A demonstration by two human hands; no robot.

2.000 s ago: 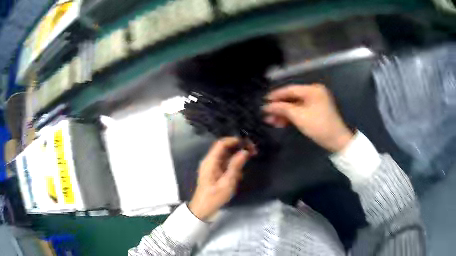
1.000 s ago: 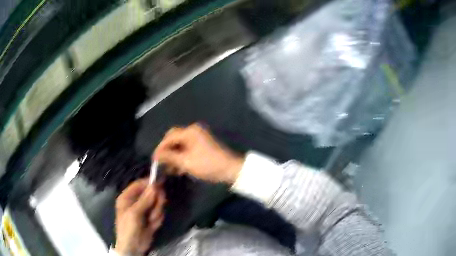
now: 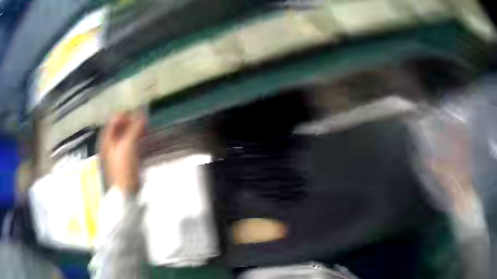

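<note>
The frame is strongly blurred. My left hand (image 3: pixel 124 144) is raised at the left, at the near edge of the cream conveyor carriers (image 3: pixel 201 61); whether it holds anything cannot be told. My right hand (image 3: pixel 452 155) is a faint blur at the right, over or in the clear poly bag (image 3: pixel 430 122); its fingers cannot be made out. The heap of black end pieces (image 3: pixel 261 163) lies on the dark mat (image 3: pixel 359 169) between the hands. A tan oval piece (image 3: pixel 258 230) lies in front of the heap.
White paper sheets (image 3: pixel 180 212) lie left of the heap. A white box with a yellow label (image 3: pixel 65 204) stands at the far left, beside my left forearm. A bright metal strip (image 3: pixel 357 114) runs behind the mat. The green conveyor edge (image 3: pixel 305 79) crosses behind the bench.
My hands were together over the mat with a small, pale, thin piece between them. They have parted, left to the conveyor, right to the bag. The view has swung, and the tan oval now shows.
</note>
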